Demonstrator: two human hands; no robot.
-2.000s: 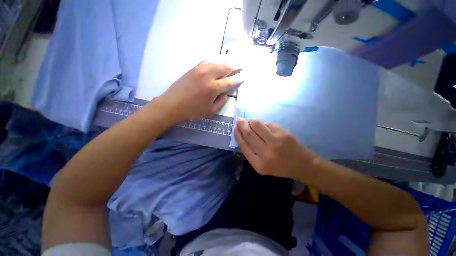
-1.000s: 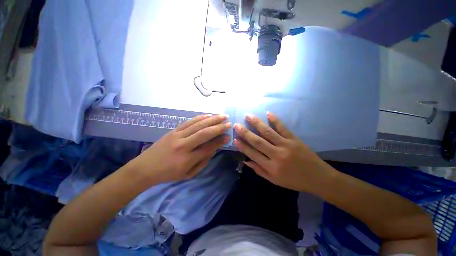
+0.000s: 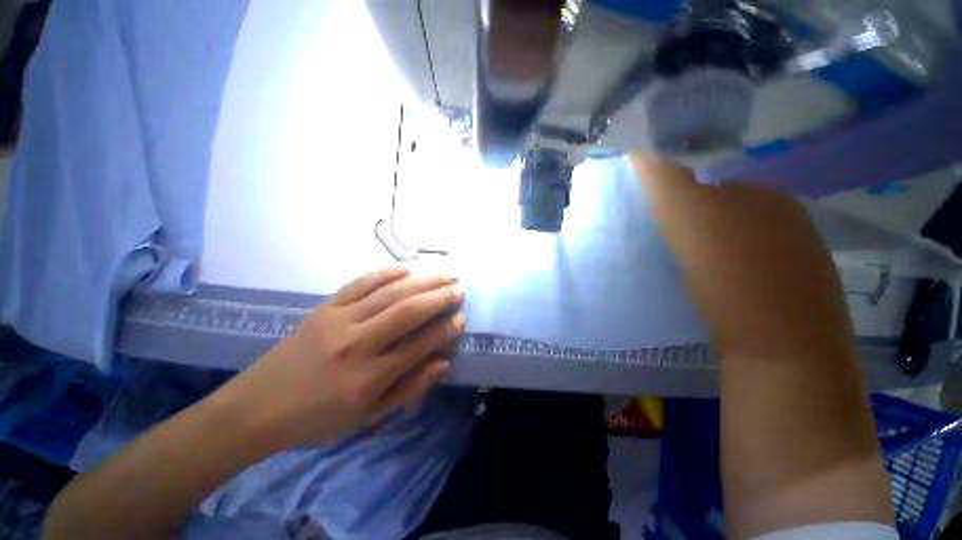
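A light blue cloth panel (image 3: 622,290) lies flat on the white machine bed, its left part washed out by the lamp. My left hand (image 3: 385,343) lies at the panel's lower left corner by the table's front edge, fingertips on the cloth edge. My right arm reaches forward over the panel's right side; my right hand is hidden behind the sewing machine head (image 3: 622,63). A dark cylindrical attachment (image 3: 544,195) hangs above the panel. The needle area is lost in glare.
Light blue cloth (image 3: 127,158) hangs over the table edge at left. A printed scale (image 3: 227,316) runs along the front edge. Crumpled cloth (image 3: 348,480) lies below the table. A blue basket (image 3: 912,464) stands at lower right. A black object (image 3: 925,327) lies at the right edge.
My right hand has left the panel's front edge and moved forward behind the machine head. My left hand stays near the cloth's left edge. The camera view has shifted, and the machine head looms larger.
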